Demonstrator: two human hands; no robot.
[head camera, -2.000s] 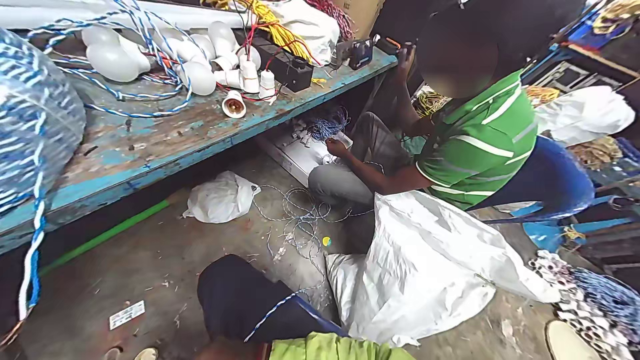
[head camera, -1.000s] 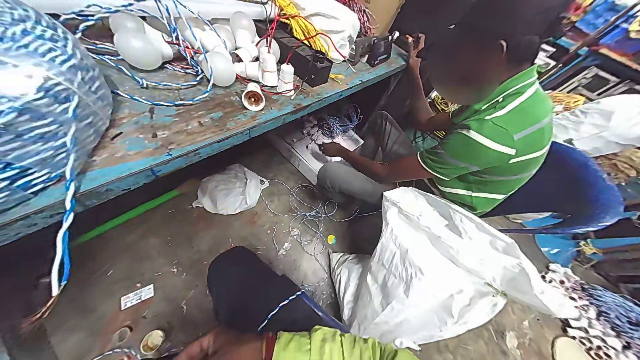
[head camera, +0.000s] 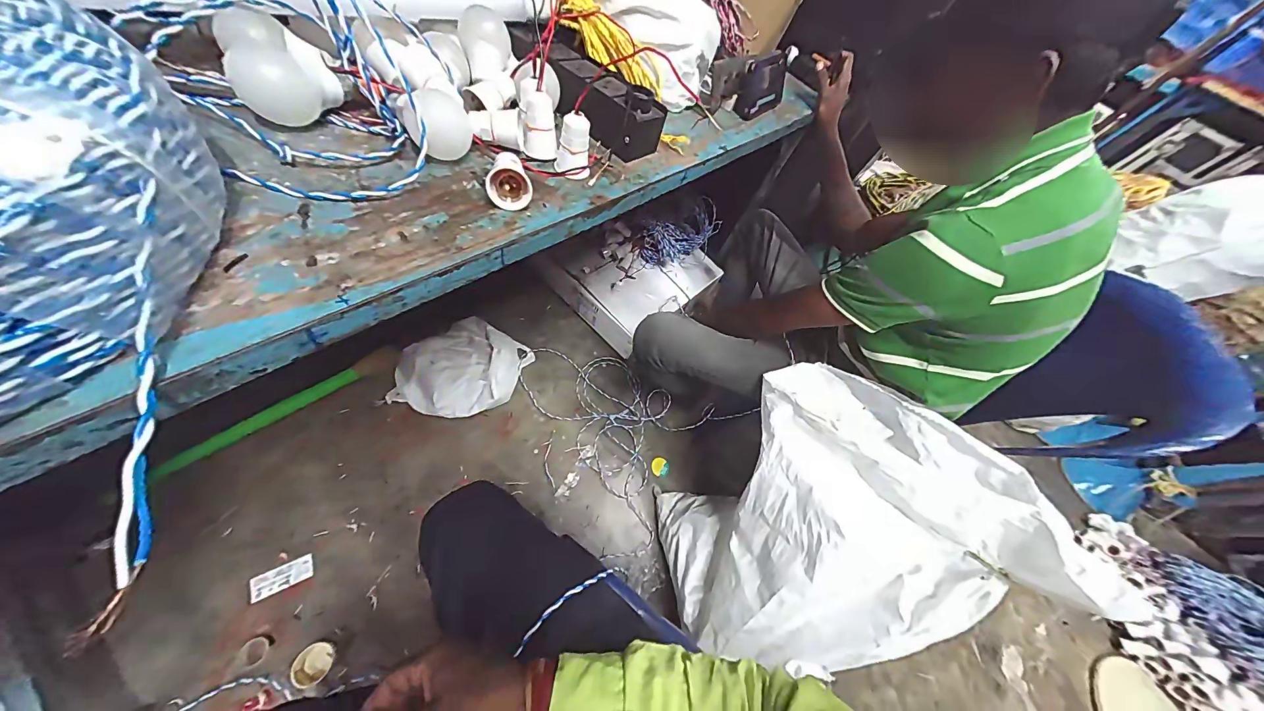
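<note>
My right hand (head camera: 444, 681) shows at the bottom edge, with a yellow-green sleeve (head camera: 681, 681) behind it. Its fingers are dark and partly cut off, so what it holds cannot be told. Left of it, a blue-and-white twisted wire (head camera: 232, 686) runs along the bottom edge beside a small red piece. Another length of twisted wire (head camera: 563, 604) lies across my dark-clothed knee (head camera: 494, 563). Two small round holders (head camera: 312, 665) (head camera: 255, 650) sit on the floor near the hand. My left hand is out of view.
A worn blue bench (head camera: 286, 232) carries bulbs (head camera: 272, 84), lamp holders (head camera: 509, 182) and wire. A big wrapped wire coil (head camera: 89, 188) stands at left. A seated co-worker in a green striped shirt (head camera: 997, 267) is at right, behind a white sack (head camera: 859, 533). Loose wire (head camera: 617, 405) lies on the floor.
My right hand shows more plainly at the bottom edge than two seconds ago. The co-worker's lower hand, seen earlier near the white box, is now hard to make out.
</note>
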